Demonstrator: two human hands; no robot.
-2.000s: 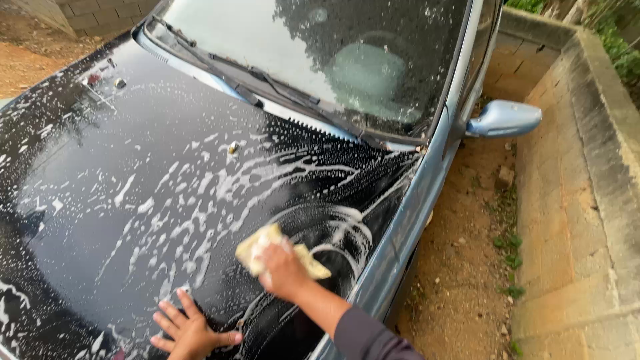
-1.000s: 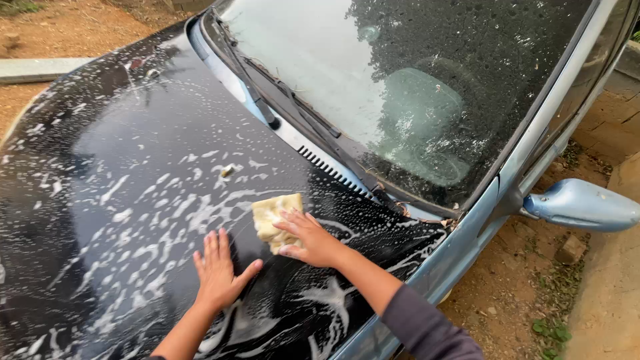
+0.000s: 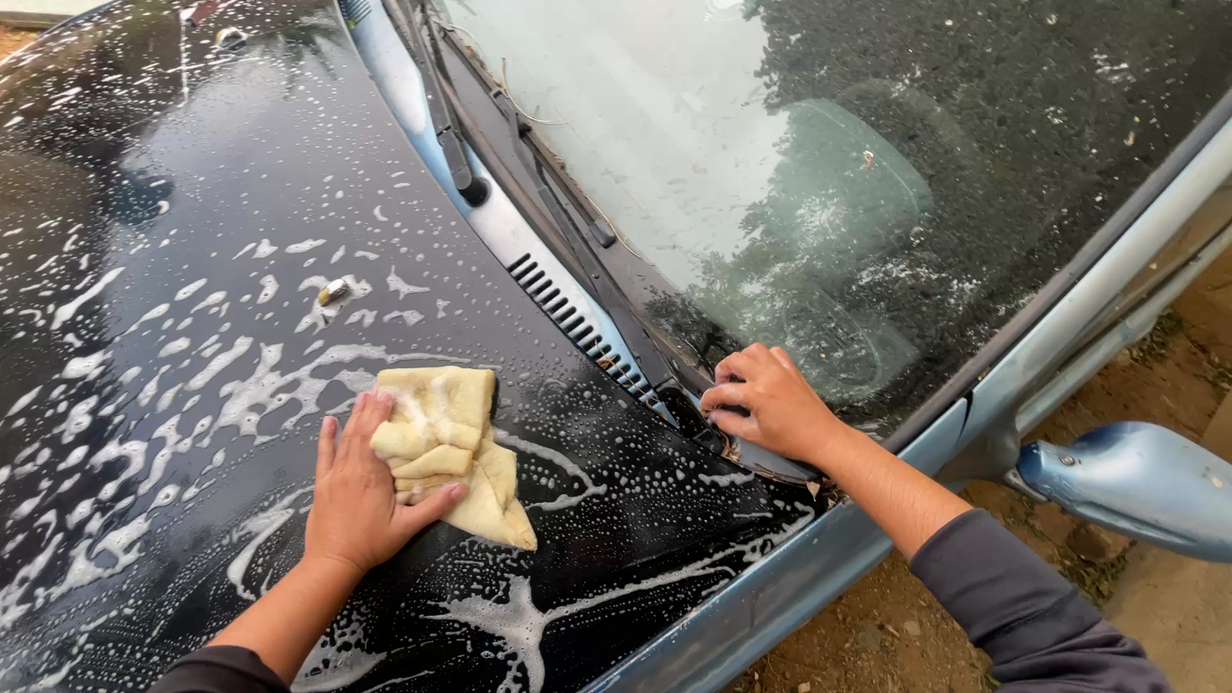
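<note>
Soapy foam and water beads cover the car's black hood (image 3: 318, 221). My left hand (image 3: 361, 491) rests on the hood, its thumb and fingers at the left side of a folded pale yellow cloth (image 3: 438, 433); whether it grips the cloth is unclear. My right hand (image 3: 770, 404) is at the lower corner of the windshield (image 3: 674, 125), fingers curled by the base of the wiper arm (image 3: 587, 260). What its fingertips touch is hidden. Bits of dry debris lie around that corner, beside the slotted blue cowl panel (image 3: 558, 303).
A blue side mirror (image 3: 1136, 481) sticks out at the right, past the blue fender (image 3: 741, 606). Bare brown soil (image 3: 866, 635) lies below it. A second wiper arm (image 3: 448, 135) sits higher on the cowl. A small washer nozzle (image 3: 333, 292) pokes up from the hood.
My right hand has let go of the cloth and moved right to the windshield corner. The cloth now lies against my left hand. The view has moved closer to the cowl.
</note>
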